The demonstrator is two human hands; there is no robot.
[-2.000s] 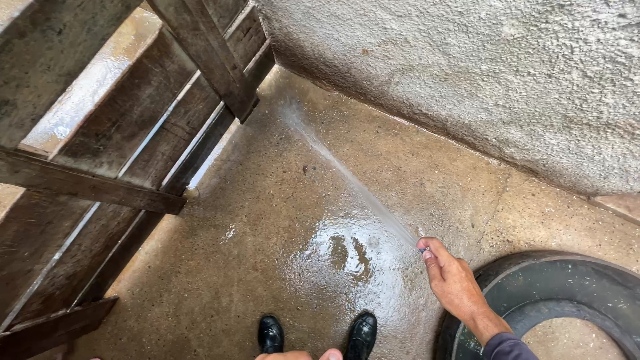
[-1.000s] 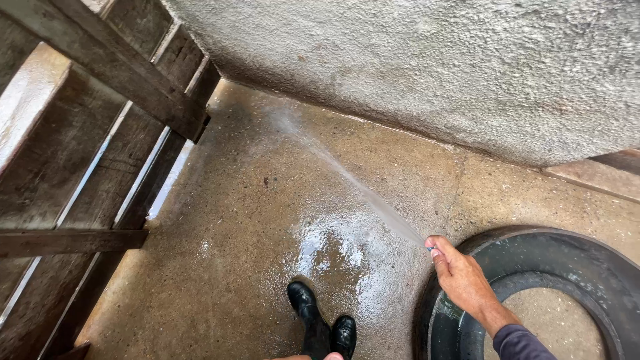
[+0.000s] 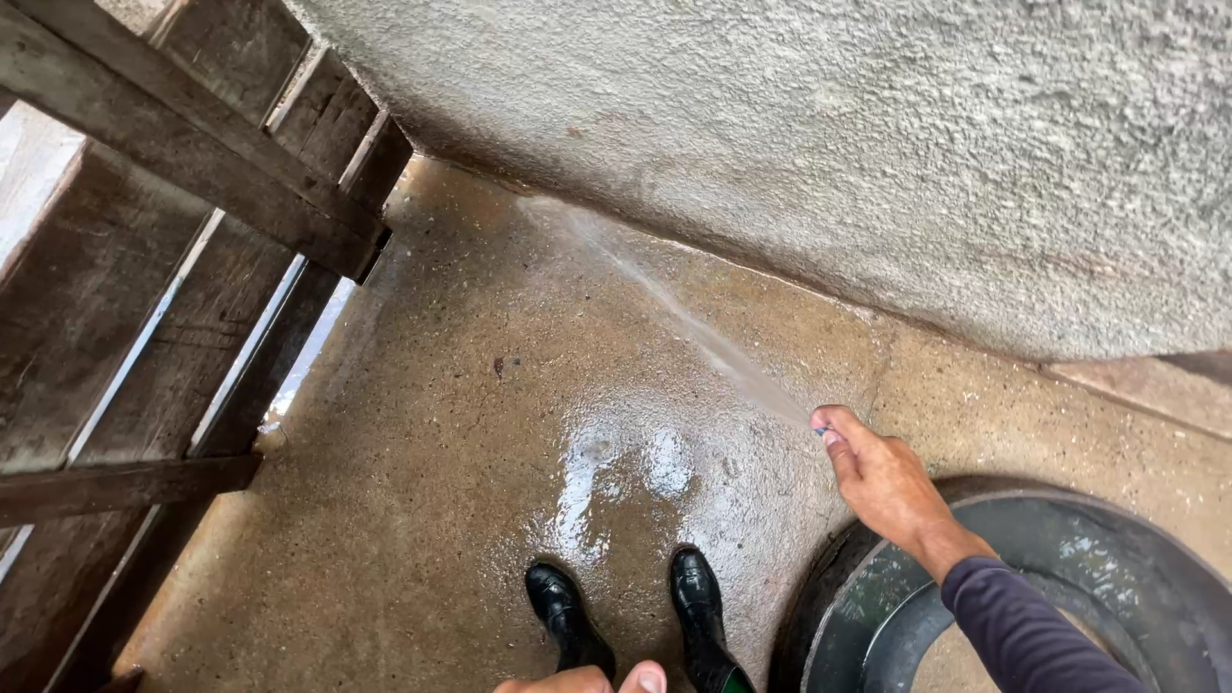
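My right hand, in a dark sleeve, grips the end of a hose; only a small blue bit shows between thumb and fingers. From it a jet of water fans away to the upper left and strikes the wet concrete floor near the foot of the rough wall. Of my left hand, just the thumb and part of the fingers show at the bottom edge; whether it holds anything is hidden. Black rubber boots are on my feet, on the wet floor.
A large black tyre lies on its side at the lower right, under my right forearm. A rough plastered wall runs across the top and right. On the left stands a slatted wooden gate or fence, with gaps between its boards.
The water now lands closer to the base of the wall than two seconds ago. The boots, close together one second ago, are now farther apart.
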